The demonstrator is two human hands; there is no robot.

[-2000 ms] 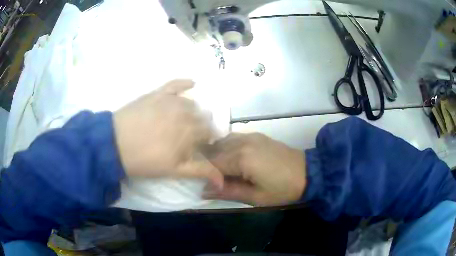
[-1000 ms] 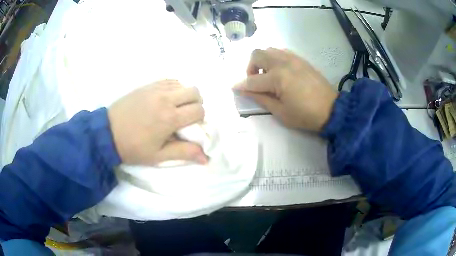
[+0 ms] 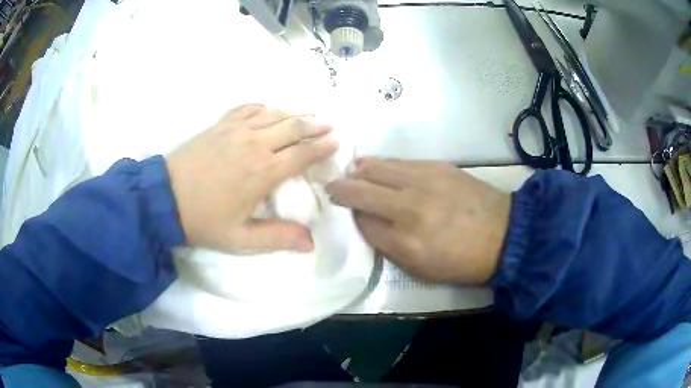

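A large white cloth piece covers the left and middle of the machine table, its rounded edge near the front. My left hand lies on the cloth with fingers and thumb spread; a puffed fold bulges between them. My right hand lies palm down on the cloth's right part, fingertips close to my left fingers; whether they grip cloth is hidden. The presser foot and needle area are just above my hands, with a pale round knob over them.
A coin-like metal disc is right of the needle area. Black scissors and slim silvery tweezers lie at the right. A printed ruler runs along the front edge. A yellow strip shows below the table at left.
My right hand has moved down and left from beside the needle area onto the cloth, uncovering the metal disc. My left hand has stayed nearly in place, its fingers reaching slightly farther right.
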